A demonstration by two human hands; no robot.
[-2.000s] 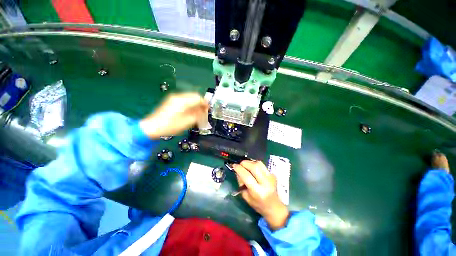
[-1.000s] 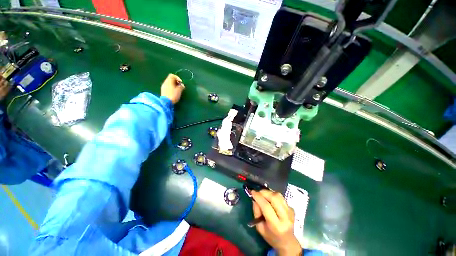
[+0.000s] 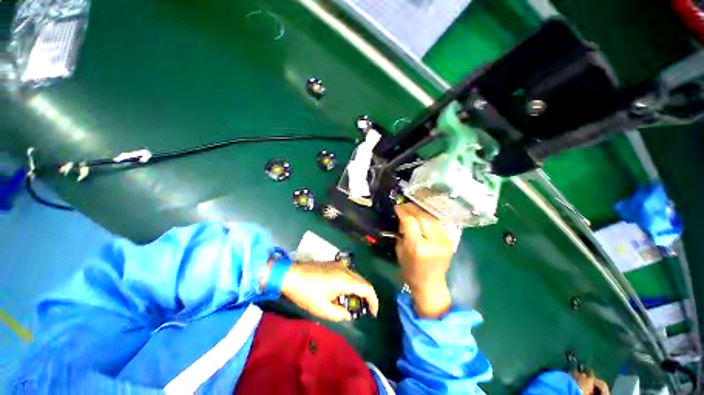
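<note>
My left hand [image 3: 324, 290] is near the wearer's front, its fingers curled around a round black module [image 3: 353, 305] with a yellowish centre. My right hand [image 3: 424, 245] reaches under the clear block [image 3: 454, 191], fingertips at a module [image 3: 399, 198] in the black fixture base [image 3: 357, 219]; whether they grip it is unclear, and no tweezers show. The green plate [image 3: 465, 140] is above the block. A white strip [image 3: 360, 168] lies on the fixture's left side. Another module [image 3: 344, 258] is at the white paper [image 3: 316, 246], partly hidden by my left hand.
Several modules [image 3: 279, 170] lie left of the fixture, with more along the bench to the right. A black cable [image 3: 231, 141] runs left. A silvery bag [image 3: 50, 45] is at the upper left. A metal rail [image 3: 378, 55] runs behind. Another person's hand [image 3: 591, 383] shows at bottom right.
The view has turned. My left hand has come back from the far side of the bench and now holds a module. My right hand has moved from the fixture's front to under the clear block.
</note>
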